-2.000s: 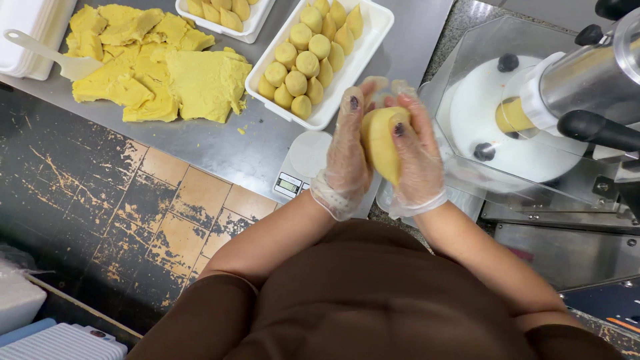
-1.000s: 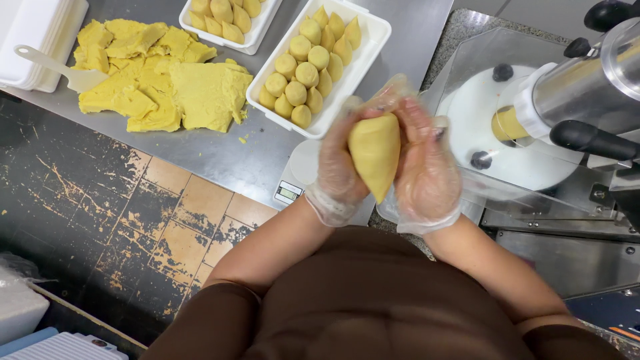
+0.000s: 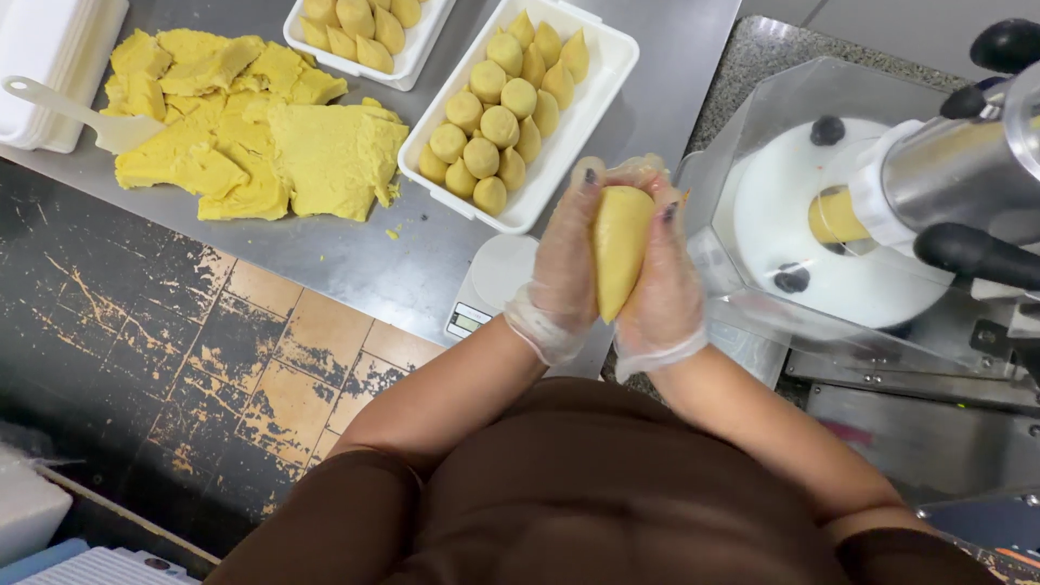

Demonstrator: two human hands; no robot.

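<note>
A teardrop-shaped piece of yellow dough [image 3: 621, 244] is cupped between my two gloved hands, its pointed end toward my body. My left hand [image 3: 566, 252] presses its left side and my right hand [image 3: 668, 260] its right side; both wear clear plastic gloves. Just left of them, a white plastic tray [image 3: 597, 89] holds several shaped dough pieces [image 3: 499, 126], some pointed, some showing rounded ends. A second white tray [image 3: 404, 77] with similar pieces stands at the top. Flattened yellow dough [image 3: 325, 154] lies on the metal table, a white spatula [image 3: 122, 130] resting at its left edge.
A digital kitchen scale [image 3: 496, 276] sits near the table edge, partly behind my left hand. At right stands a forming machine with a metal tube [image 3: 959, 179], a white disc [image 3: 764, 203] and a clear guard [image 3: 731, 154]. Stacked white trays [image 3: 57, 65] stand at far left.
The dough between my hands was mostly covered by fingers two seconds ago; its side and downward-pointing tip now show. Both hands have shifted around it and still enclose it.
</note>
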